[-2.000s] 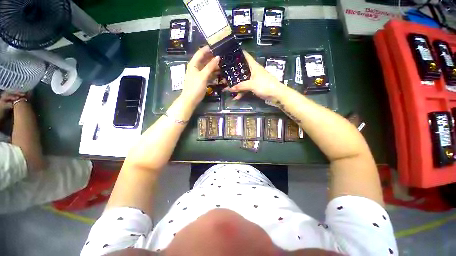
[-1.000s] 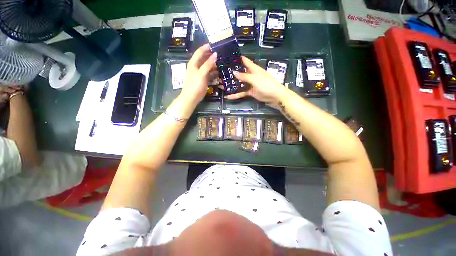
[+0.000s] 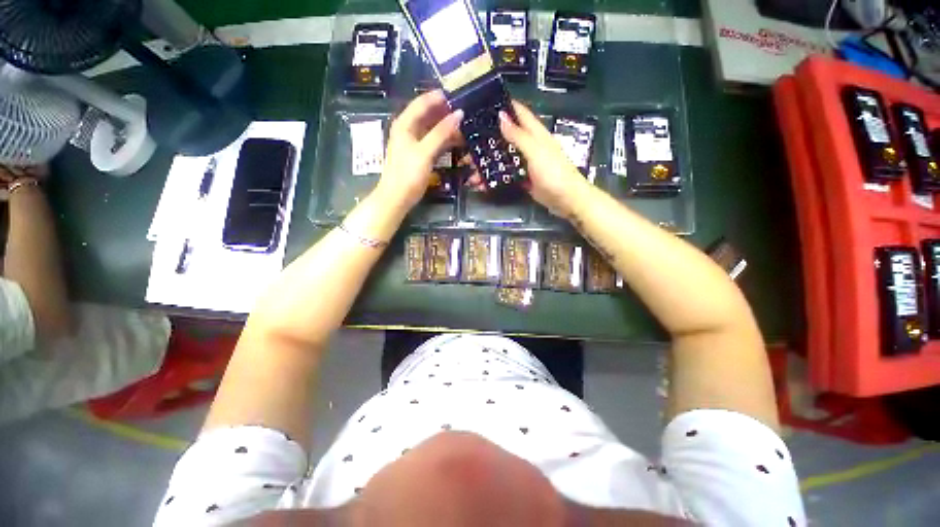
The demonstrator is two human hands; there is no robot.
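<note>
An open flip phone (image 3: 492, 144) is held over the clear tray (image 3: 672, 214). Its keypad half has white digits and its upper half shows a lit screen. My left hand (image 3: 417, 142) grips its left side near the hinge. My right hand (image 3: 541, 154) grips its right side, thumb near the top of the keypad. Closed phones (image 3: 651, 152) lie in the tray's compartments, with white slips (image 3: 366, 150) beside some. A row of phone batteries (image 3: 480, 258) lies between the tray and the bench's near edge.
A red tray (image 3: 837, 221) with closed phones stands at right. A carton (image 3: 758, 46) and blue object (image 3: 871, 51) are upper right. Fans (image 3: 62, 62) stand upper left. A smartphone (image 3: 258, 196) and pens lie on paper (image 3: 222, 278). Another person's arm (image 3: 36, 268) is at left.
The phone's screen half has come down slightly and its display has changed from glaring white to a bluish-white picture. My right thumb has moved up from the lower keys. Both hands still hold the phone.
</note>
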